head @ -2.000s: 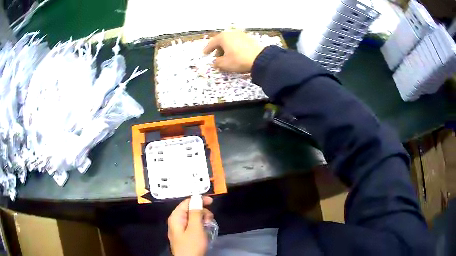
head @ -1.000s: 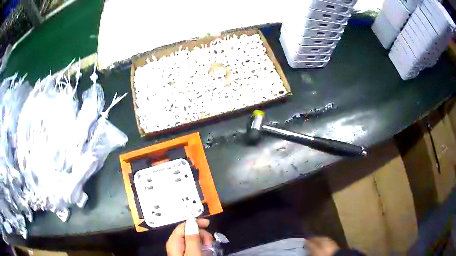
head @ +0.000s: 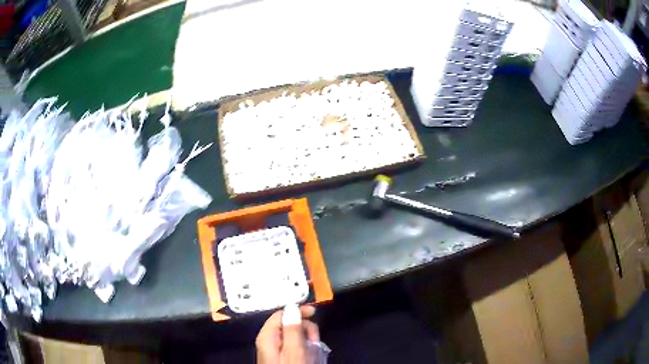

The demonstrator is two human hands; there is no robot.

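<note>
A white square socket housing [head: 263, 270] with small dark slots lies in the orange fixture [head: 318, 249] at the bench's front edge. My left hand [head: 288, 343] is at the fixture's near side, its fingers closed on a white power cord end [head: 291, 315] at the housing's lower right corner. Clear plastic shows beside the fingers. Whether the cord end touches the housing cannot be told. My right hand is out of the picture.
A parts tray [head: 320, 184] full of small white pieces lies behind the fixture. A mallet [head: 448, 215] lies right of it. Bagged cords [head: 107, 192] pile at left. Stacked housings [head: 462, 67] stand at back right. Cartons [head: 526, 306] are below the bench.
My right hand first left the parts tray for the lower edge, and is now out of view. The mallet is uncovered. My left hand still holds the cord end. The view has shifted.
</note>
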